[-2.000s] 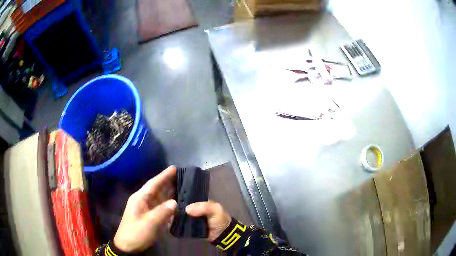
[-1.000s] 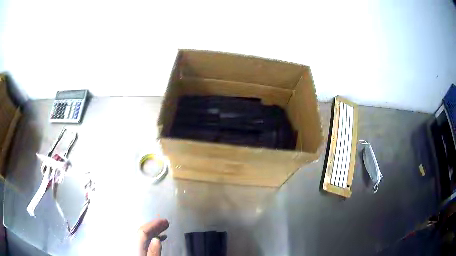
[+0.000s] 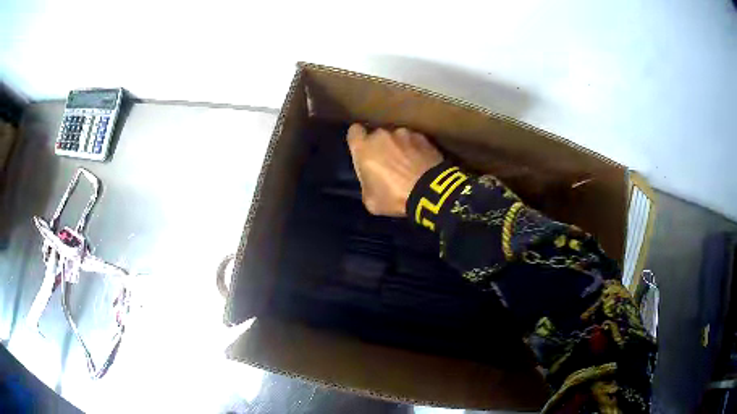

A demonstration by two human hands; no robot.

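A brown carton (image 3: 372, 368) stands open in front of me, with dark strips (image 3: 364, 267) packed across its inside. My right hand (image 3: 392, 170) is inside the carton, near its back wall and left of its middle. The back of the hand is up and the fingers curl down onto the dark contents. The fingertips are hidden, so a hold on any strip cannot be made out. The patterned dark sleeve crosses the carton from the lower right. My left hand is not in view.
A grey calculator (image 3: 89, 125) and tangled pale straps or bands (image 3: 71, 255) lie at the left. A tape roll (image 3: 224, 275) is partly hidden by the carton's left side. A slotted, yellow-edged block (image 3: 638, 230) stands behind the right side.
My right hand has come into view and reached into the carton. The fingers and the black bundle at the lower edge are out of view. The carton appears larger and nearer.
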